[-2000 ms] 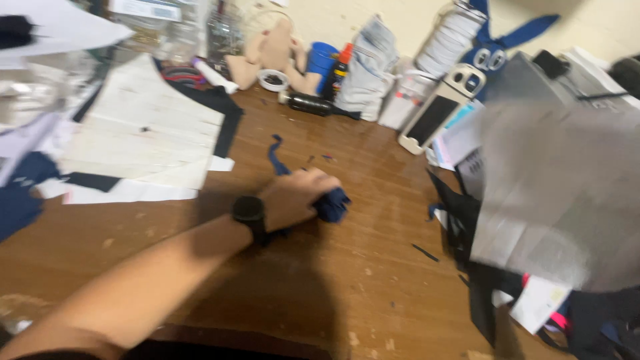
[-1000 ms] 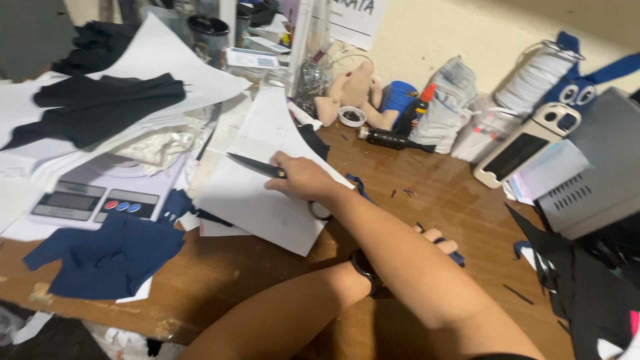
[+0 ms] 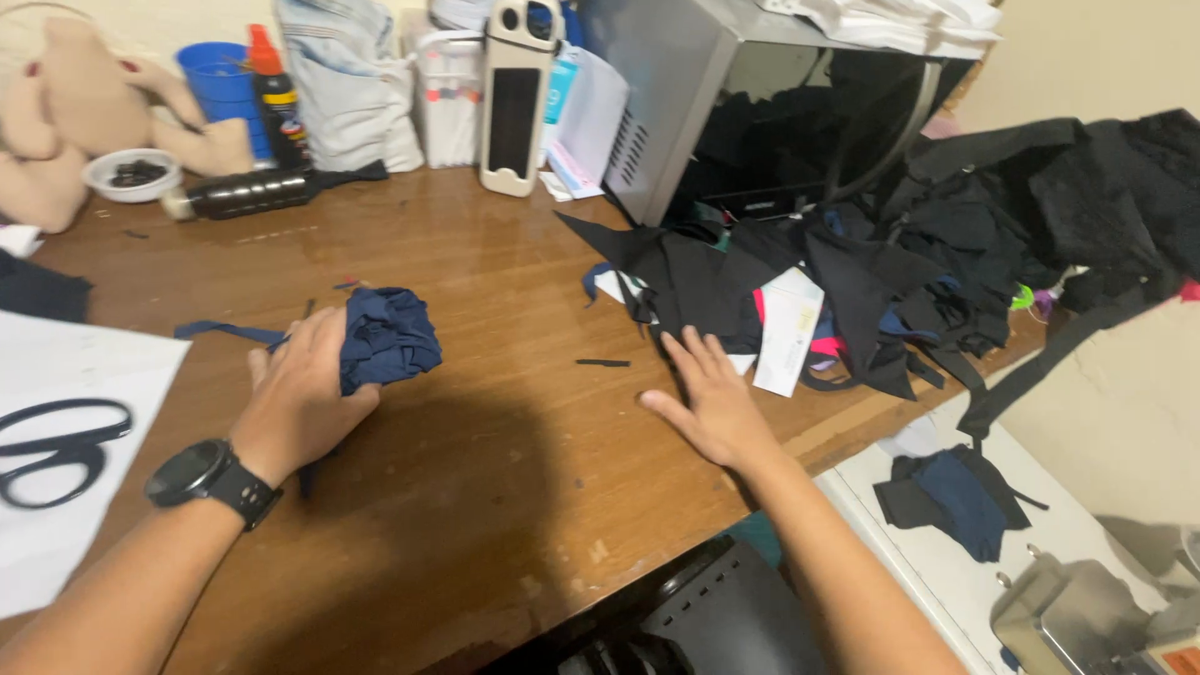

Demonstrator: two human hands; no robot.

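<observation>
My left hand, with a black watch on its wrist, is closed around a crumpled bundle of navy fabric on the wooden table. A thin navy strip trails out to its left. My right hand lies with fingers spread at the near-left edge of a heap of black fabric scraps and holds nothing. A white paper piece lies on that heap. Black scissor handles rest on white paper at the left; the blades are out of view.
A microwave oven stands behind the scraps. Along the wall are a blue cup, a red-capped bottle, a cream phone-shaped case and a white dish. A white surface with a sewing machine part lies at lower right.
My right hand has let go of the scissors, which it held over the white paper one second ago, and has moved right to the black scraps. The view has swung right.
</observation>
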